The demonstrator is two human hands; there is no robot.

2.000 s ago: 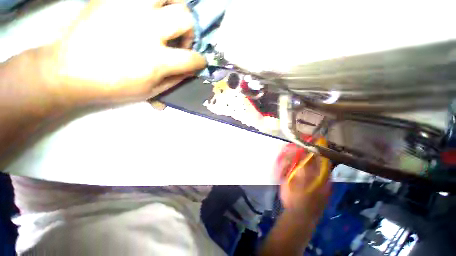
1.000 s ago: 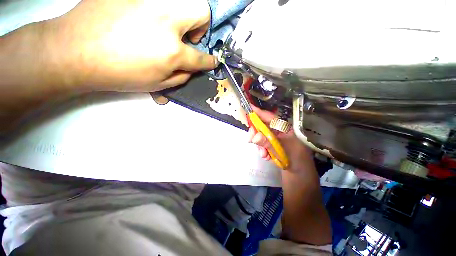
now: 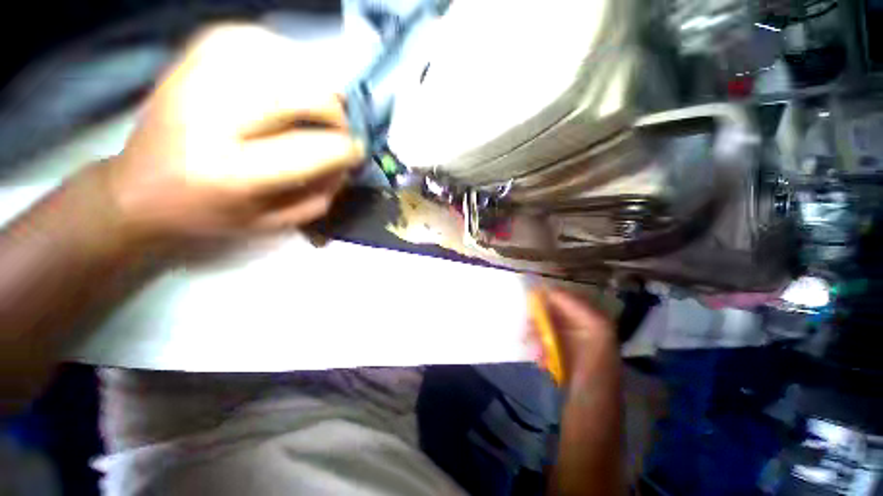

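My left hand is at the upper left, its fingers closed on the edge of light grey-blue fabric beside the needle area. The fingertips and the cloth's lower part are blurred. My right hand is below the machine head, near the table's front edge, and holds the scissors. Only a yellow handle shows clearly; the blades are not clearly visible. The sewing machine fills the upper middle, its presser foot and needle area blurred at the left hand's fingertips.
The white table curves across below the machine. Pink cloth hangs at the head's right end. The wearer's lap in light clothing is below the table. Dark and blue clutter lies at lower right; workshop equipment stands at right.
The scissors' blades were at the left fingertips a second ago; my right hand has drawn them back down and right. The left hand has shifted slightly left. The whole view has swung, showing more at right.
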